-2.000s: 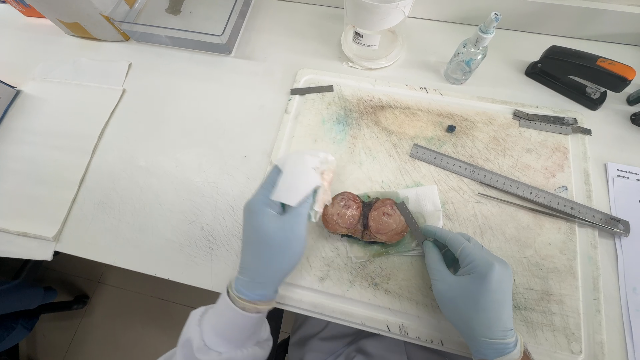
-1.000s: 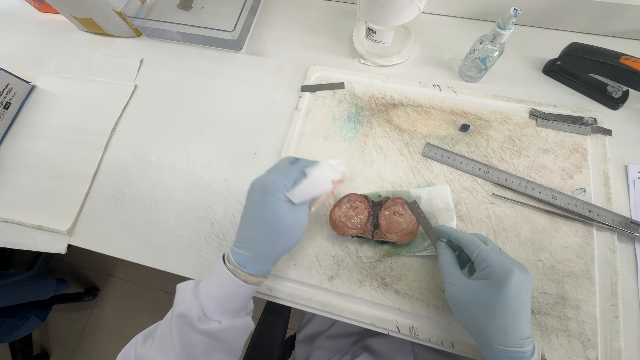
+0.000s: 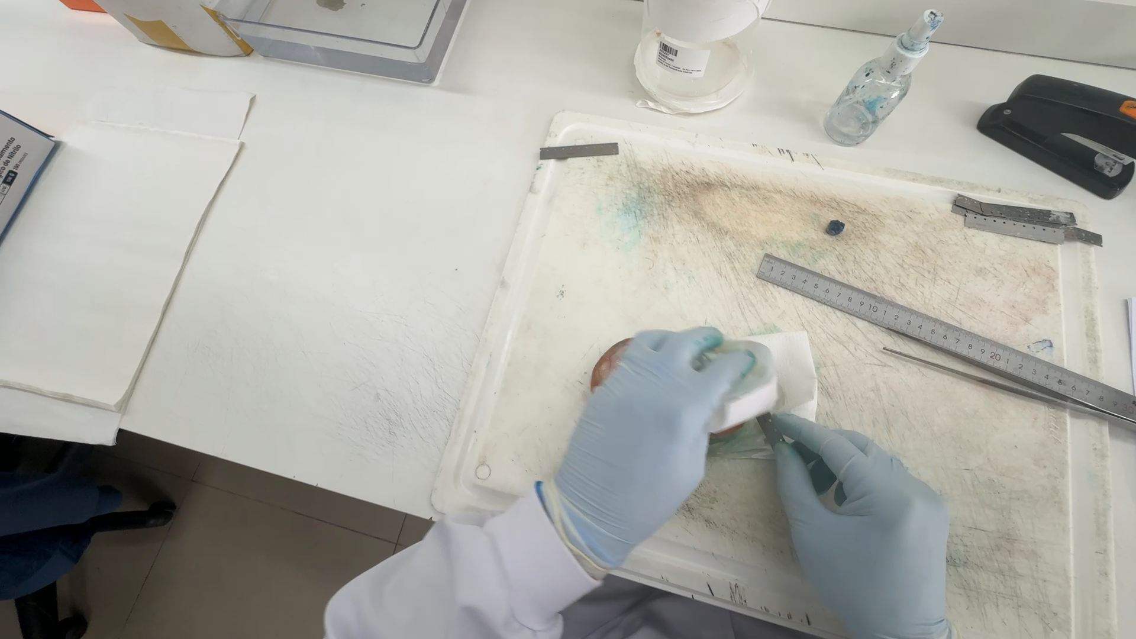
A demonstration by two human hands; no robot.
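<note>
A blue glove covers my left hand (image 3: pixel 643 435), which grips a folded white paper wipe (image 3: pixel 748 390) over the cut specimen. Part of the reddish-brown tissue specimen (image 3: pixel 609 362) shows to the left of that hand; the rest is hidden beneath it. My right hand (image 3: pixel 856 515), also gloved, pinches a thin metal blade (image 3: pixel 770 431) at the specimen's right side. Under and behind the wipe, a white paper sheet (image 3: pixel 799 364) lies on the stained white cutting board (image 3: pixel 639 266).
On the board lie a steel ruler (image 3: pixel 941 334), tweezers (image 3: pixel 976 377), a small dark piece (image 3: pixel 835 228) and several metal strips (image 3: pixel 1016 217). Behind it stand a white-topped clear container (image 3: pixel 692 71), a spray bottle (image 3: pixel 870 93) and a black stapler (image 3: pixel 1065 133). Paper sheets (image 3: pixel 115 257) lie left.
My left hand has moved right with the white wipe, from beside the specimen to over it, and now hides most of it. My right hand stays at the specimen's right side with the blade.
</note>
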